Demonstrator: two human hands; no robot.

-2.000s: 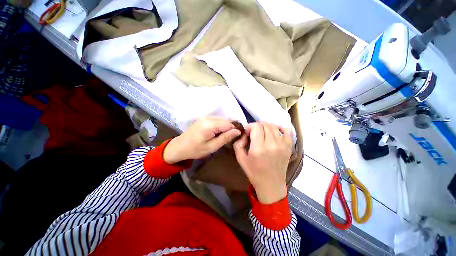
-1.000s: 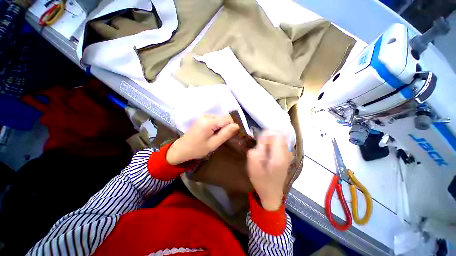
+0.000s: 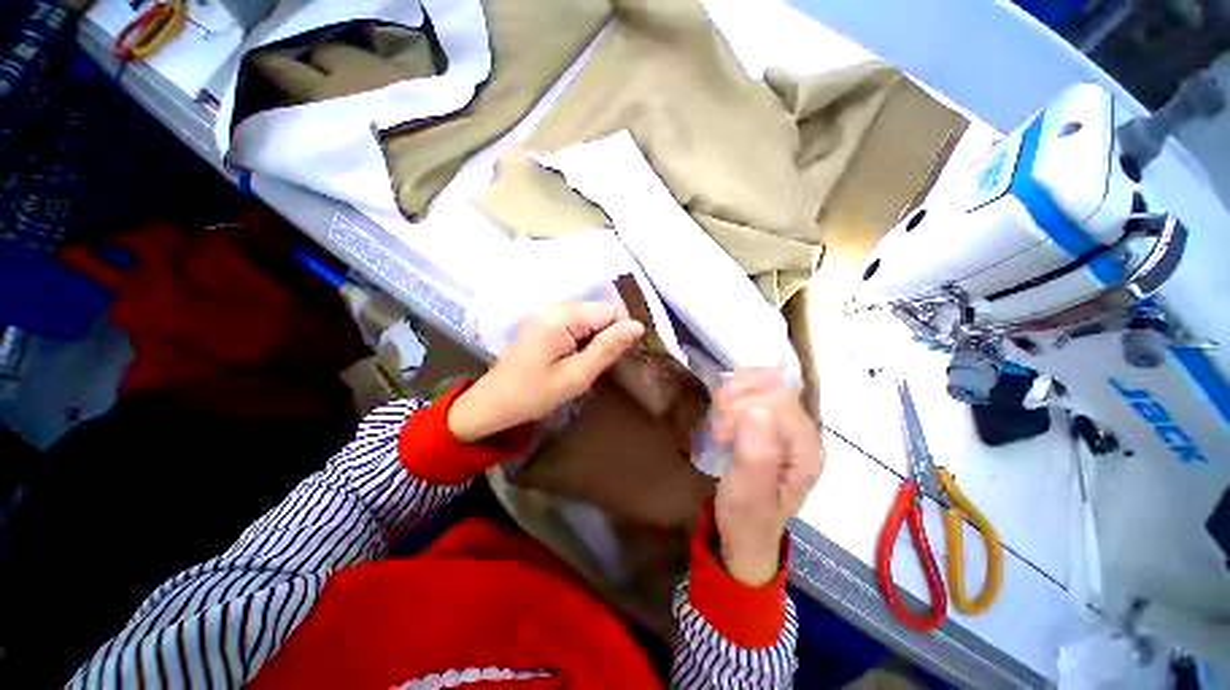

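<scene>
A khaki garment piece (image 3: pixel 648 101) with white cloth parts lies on the table and hangs over its front edge. A narrow brown strip, which looks like a zipper (image 3: pixel 643 318), runs from the white cloth down towards the lap. My left hand (image 3: pixel 546 371) pinches the strip and cloth between thumb and fingers. My right hand (image 3: pixel 769 452) is at the table edge, slightly blurred, with its fingers curled around a small whitish, translucent bit. I cannot tell exactly what that bit is. Darker brown cloth (image 3: pixel 607 458) hangs below both hands.
The white sewing machine (image 3: pixel 1032 202) stands at the right with its needle area lit. Scissors with red and yellow handles (image 3: pixel 931 499) lie in front of it. Another pair (image 3: pixel 149 30) lies at the far left. Crinkled clear plastic (image 3: pixel 1113 658) sits at the bottom right corner.
My right hand has moved right and down, away from my left hand, and more of the brown strip shows between them. My left hand has stayed nearly in place. The view has shifted slightly.
</scene>
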